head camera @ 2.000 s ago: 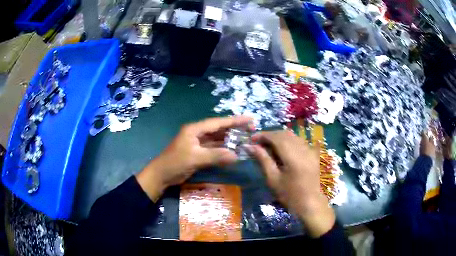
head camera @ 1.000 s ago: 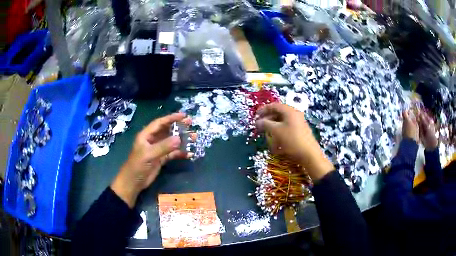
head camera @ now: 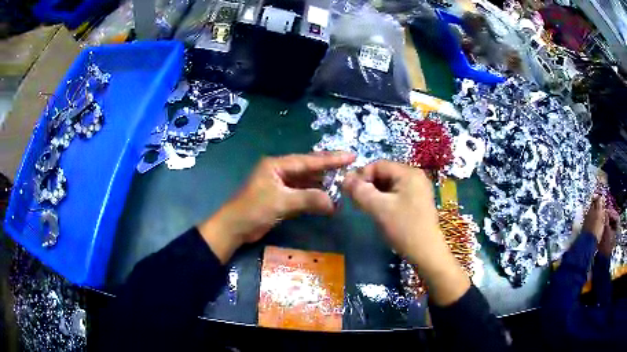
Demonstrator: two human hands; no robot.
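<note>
My left hand point(head camera: 265, 196) is at the centre over the bench, its thumb and fingers around a small whitish part point(head camera: 335, 185), mostly hidden. My right hand point(head camera: 395, 206) meets it with pinched fingertips; whether it holds a wire is too small to tell. Clear plastic pieces point(head camera: 354, 128) lie in a loose pile just beyond my hands. Red lead wires point(head camera: 432, 143) lie right of that pile. Yellow-orange lead wires point(head camera: 455, 237) lie right of my right hand. An orange pad point(head camera: 270, 313) at the near edge bears tiny silver slivers.
A blue tray point(head camera: 130, 124) with wired assemblies stands at left, flat plates point(head camera: 182, 130) beside it. A big heap of plates point(head camera: 536, 172) lies at right. A black box point(head camera: 282, 58) and a bag of parts point(head camera: 368, 58) are at the rear. Another person's hands point(head camera: 599, 223) are at far right.
My right hand has left the red wires and come back to my left hand at the centre. The camera view has also shifted.
</note>
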